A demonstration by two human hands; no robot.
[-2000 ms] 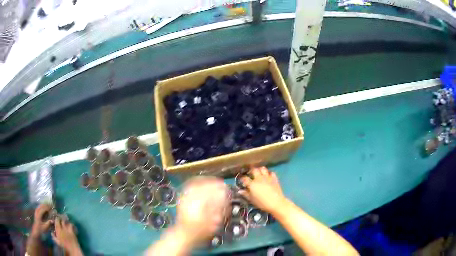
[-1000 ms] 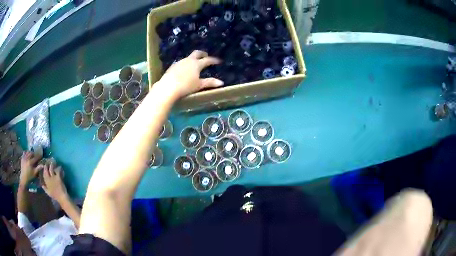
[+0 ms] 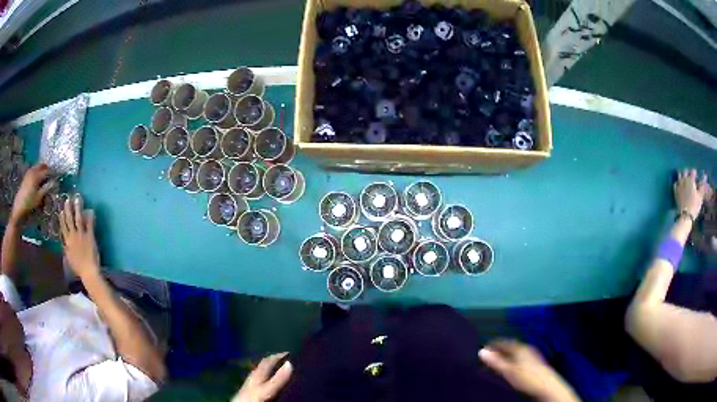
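Observation:
My left hand (image 3: 266, 378) is low at the bottom edge, left of my dark clothing, thumb and finger apart, with nothing visible in it. My right hand (image 3: 528, 369) is low at the right of my clothing, fingers apart, with nothing visible in it. Both are partly cut off and touch nothing on the bench. Several fitted cylinder units (image 3: 397, 235) with pale centres stand upright in a cluster in front of me. More cylinder units (image 3: 237, 143), hollower-looking, stand to the left. The open cardboard carton (image 3: 424, 155) behind is full of black plastic parts (image 3: 417, 78).
The green bench (image 3: 550, 228) has a pale edge strip. A clear bag of small parts (image 3: 63, 135) lies at left. A person's hands (image 3: 79, 235) work at left. Another person's hand (image 3: 690, 192), with a purple wristband, is at the far right. A painted post (image 3: 586, 31) stands behind the carton.
My left hand has left the carton and come down to the bottom edge. The view has shifted, so the carton sits further right. The wristbanded arm at right has come into view.

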